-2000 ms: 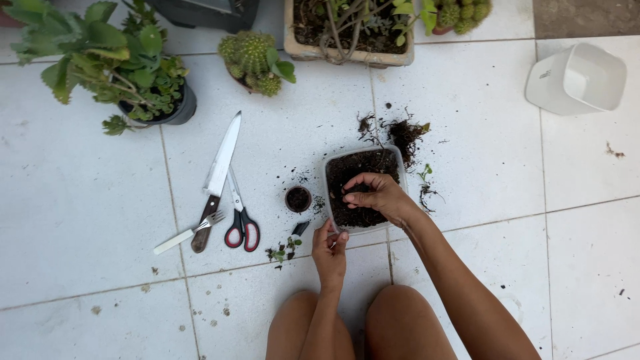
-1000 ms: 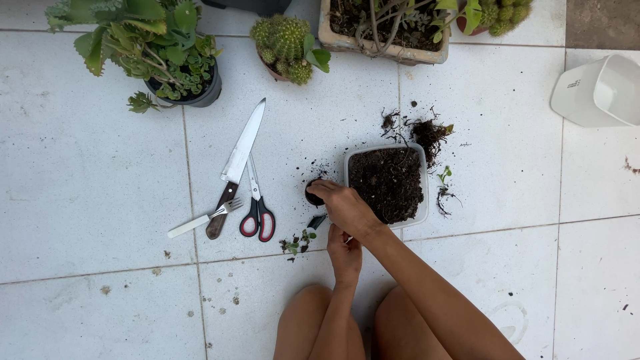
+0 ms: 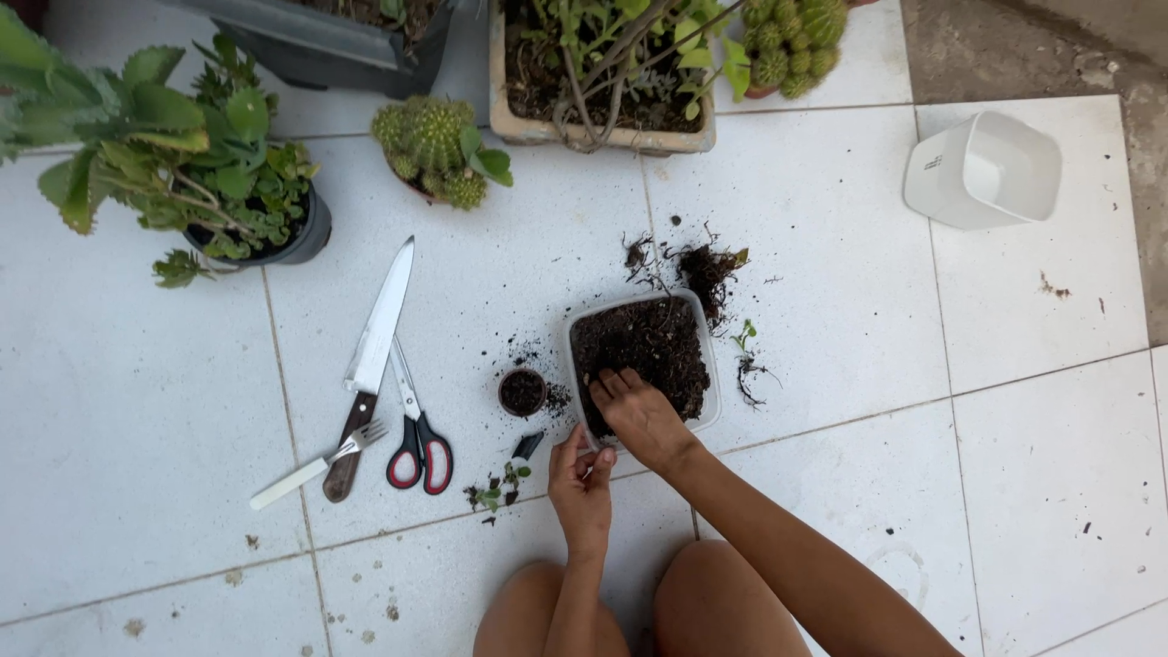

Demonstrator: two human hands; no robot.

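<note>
A clear plastic tub [image 3: 714,412] full of dark potting soil [image 3: 671,347] sits on the tiles in front of me. My right hand [image 3: 639,420] has its fingertips in the soil at the tub's near left part, so what they hold is hidden. At the tub's near left corner, my left hand [image 3: 581,484] touches the rim with curled fingers. Left of the tub stands a small brown pot [image 3: 522,392] with soil in it. Between that pot and my left hand lie a small black piece [image 3: 527,445] and a small leafy cutting [image 3: 495,493].
A kitchen knife [image 3: 379,338], a fork [image 3: 315,474] and scissors [image 3: 420,447] lie at left. Root clumps [image 3: 707,274] and a rooted seedling [image 3: 748,365] lie beyond and right of the tub. Potted plants [image 3: 301,233], a cactus [image 3: 433,151] and a planter [image 3: 602,137] stand behind; a white container [image 3: 985,173] lies far right.
My right hand has moved from the small brown pot back to the soil in the tub. My left hand now touches the tub's near left corner.
</note>
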